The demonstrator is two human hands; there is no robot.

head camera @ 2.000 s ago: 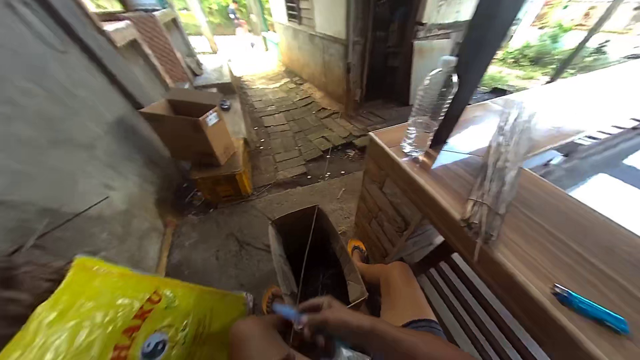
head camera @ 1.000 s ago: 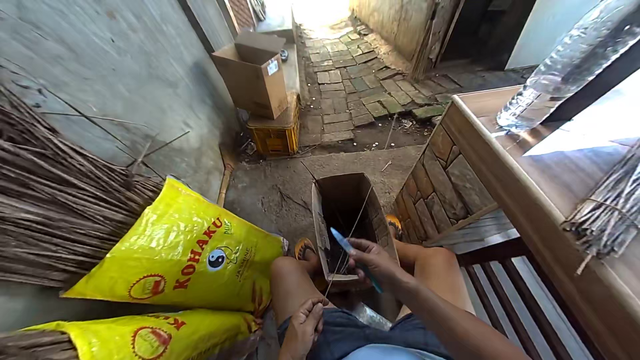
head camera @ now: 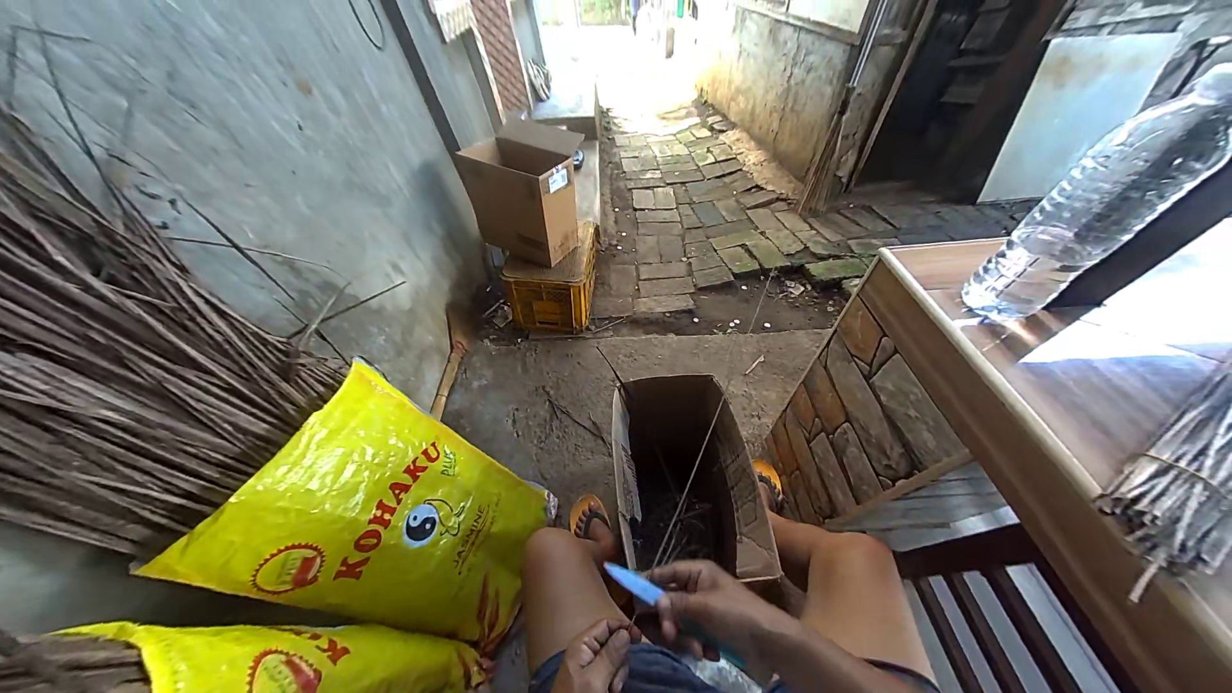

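My right hand (head camera: 717, 606) grips a knife with a light blue blade (head camera: 633, 583); its teal handle shows partly below the palm. My left hand (head camera: 597, 656) rests at my left thigh, fingers closed on the end of a thin stick. Thin stalks (head camera: 701, 452) slant up past the knife over an open cardboard box (head camera: 756, 500) between my legs. Dark thin scraps lie inside the box. Whether the blade touches a stalk, I cannot tell.
Yellow sacks (head camera: 385, 520) and a large bundle of dry sticks (head camera: 144, 375) lie at left. A carton (head camera: 525, 192) sits on a yellow crate (head camera: 549, 294). At right, a wooden table (head camera: 1030, 385) bears a plastic bottle (head camera: 1078, 212) and a tied stick bundle (head camera: 1184, 491).
The left hand, hidden two seconds ago, shows at the left thigh from one second ago on. The teal cutter seen on the table at first is out of view. The view has turned left.
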